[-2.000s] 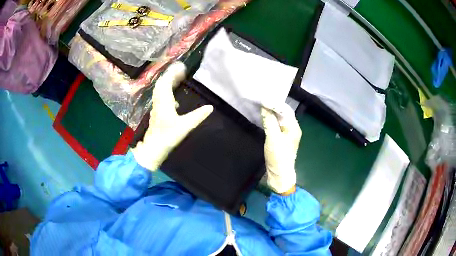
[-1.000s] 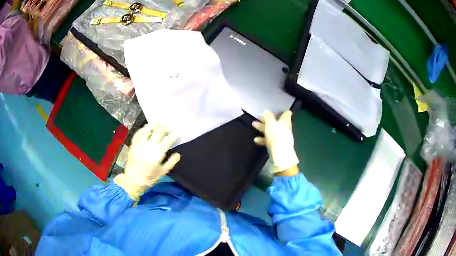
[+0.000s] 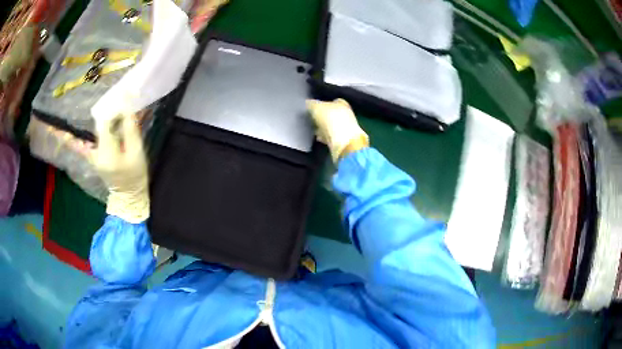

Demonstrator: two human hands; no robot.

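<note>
A black foam tray (image 3: 228, 198) lies in front of me. Its far recess holds a silver tablet unit (image 3: 245, 95) with black camera circles at the far right corner. The near recess shows only black. My gloved left hand (image 3: 121, 153) grips a limp white sheet (image 3: 153, 65) by its near end, left of the tray and over the bagged watch tray. My gloved right hand (image 3: 335, 126) is at the tray's right edge beside the tablet unit; its fingertips are blurred, so I cannot tell whether it grips anything.
The bagged watch tray (image 3: 65, 112) with yellow-strapped watches is at left. A second black foam tray (image 3: 382, 102) holds white-covered units (image 3: 392, 65). A long white strip (image 3: 481, 187) and bagged foam trays (image 3: 563, 211) stand at right. A red-edged green board (image 3: 68, 259) is at lower left.
The white sheet has moved left off the tray, now in my left hand, and more of the silver unit shows. My right hand has moved up the tray's right side. The view has shifted right.
</note>
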